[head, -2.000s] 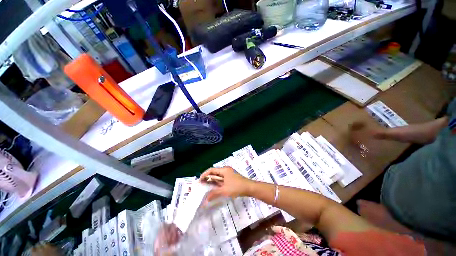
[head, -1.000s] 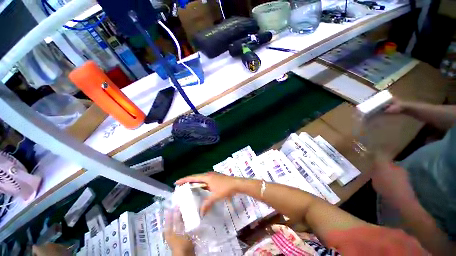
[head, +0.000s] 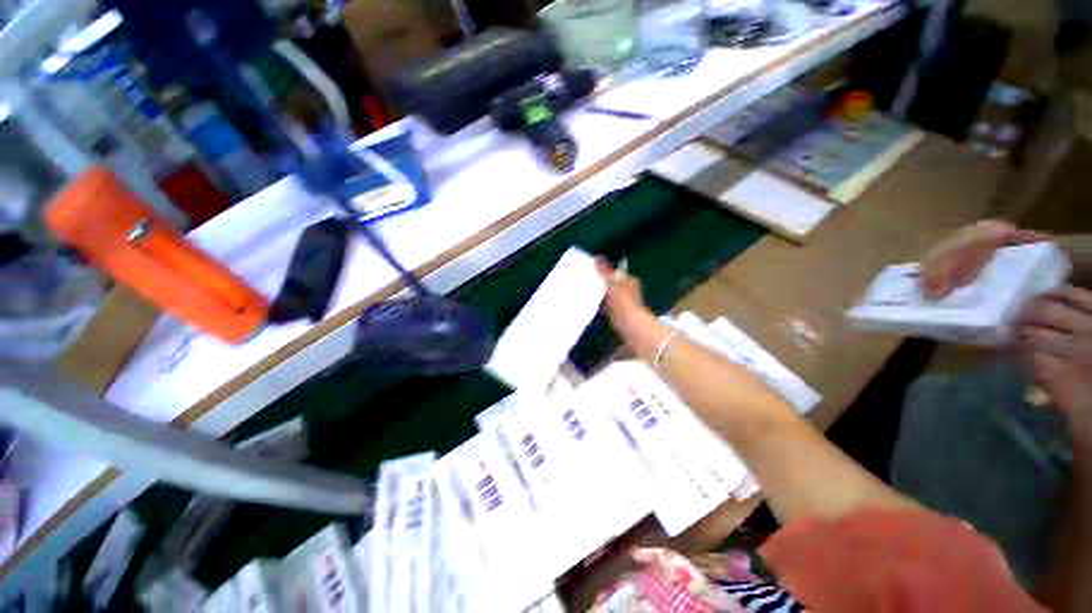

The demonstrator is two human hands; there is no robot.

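My right hand (head: 617,293) reaches out over the far edge of the box rows and holds a slim white box (head: 547,321) near its upper end. The box is tilted above the green belt (head: 689,228). Below it, white boxes with barcodes (head: 515,479) lie in overlapping rows. My left hand is not in view. The picture is blurred, so I cannot tell whether the held box has film on it.
The fan (head: 425,333) hangs close left of the held box. The white shelf (head: 479,180) bears an orange case (head: 156,258), a phone (head: 311,269) and a drill (head: 545,120). At the right, another person's hands (head: 964,258) hold a white box (head: 958,293).
My right hand has moved up and away from me with a white box. My left hand has left the picture. The view has shifted. The other person now holds a box with both hands.
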